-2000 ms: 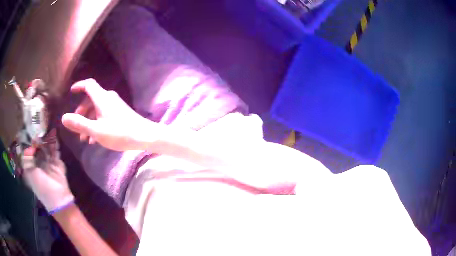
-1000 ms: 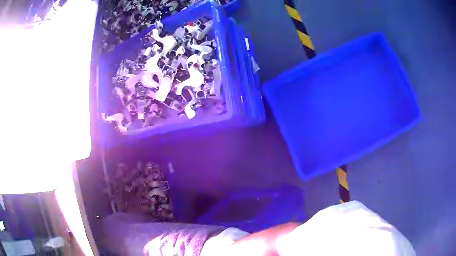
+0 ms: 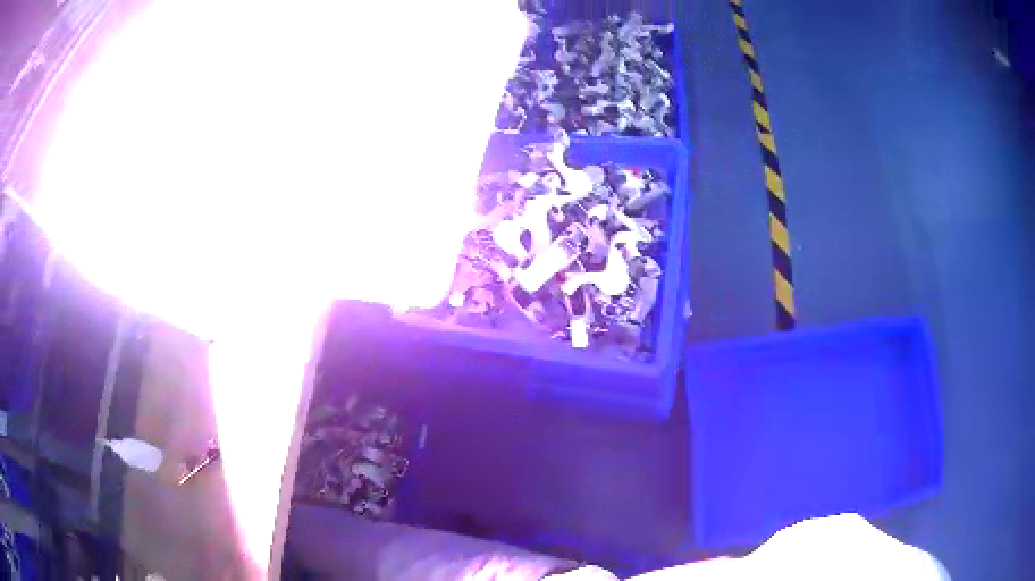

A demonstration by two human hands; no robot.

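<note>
Neither of my hands is in the picture. A blue bin full of white curved units stands right of the glaring panel. The units lie in a loose heap, several brightly lit. A white squeeze bottle with a pale nozzle lies at the lower left on the brown work mat. A small thin dark and reddish item lies beside it.
A glaring white panel covers the upper left. Another bin of parts stands behind. More parts lie lower down, near my leg. An empty blue bin is on the floor at right, by black-yellow tape.
The view has swung away from my lap, where both hands and a white unit showed, to the bins. Since then the filled bin has shifted right and the bottle has come into view.
</note>
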